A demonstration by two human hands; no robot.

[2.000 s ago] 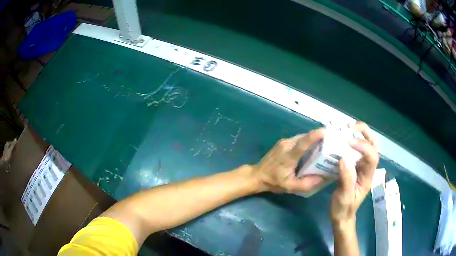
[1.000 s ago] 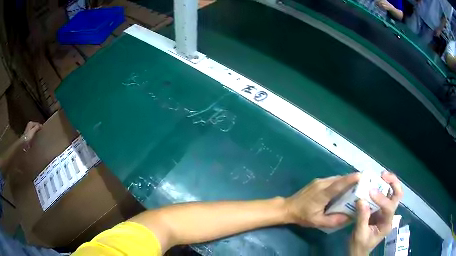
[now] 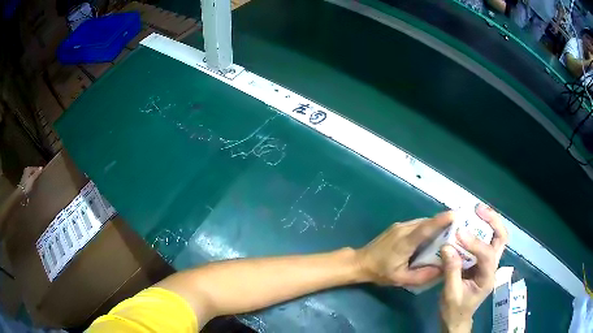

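Observation:
A white product box (image 3: 429, 254) is held between both hands above the right part of the green bench. My left hand (image 3: 398, 252) grips its near side, with fingers along the top and below. My right hand (image 3: 474, 260) is around the box's right end, with fingers and thumb pressed on it. The hands hide much of the box and its flaps. Two white open-ended boxes (image 3: 501, 304) lie on the bench just right of my right hand, cut off by the lower edge.
A white edge strip (image 3: 364, 143) with a white post (image 3: 217, 36) borders a green conveyor (image 3: 403, 104). A brown carton (image 3: 91, 273) with a label (image 3: 73, 227) and another person's hand (image 3: 30, 177) are at left. A blue bin (image 3: 101, 38) is beyond. A white pile (image 3: 580, 317) lies far right.
Since the earliest frame the camera view has shifted, so the hands and box appear lower in the picture. Both hands still hold the box, with slight changes in finger position.

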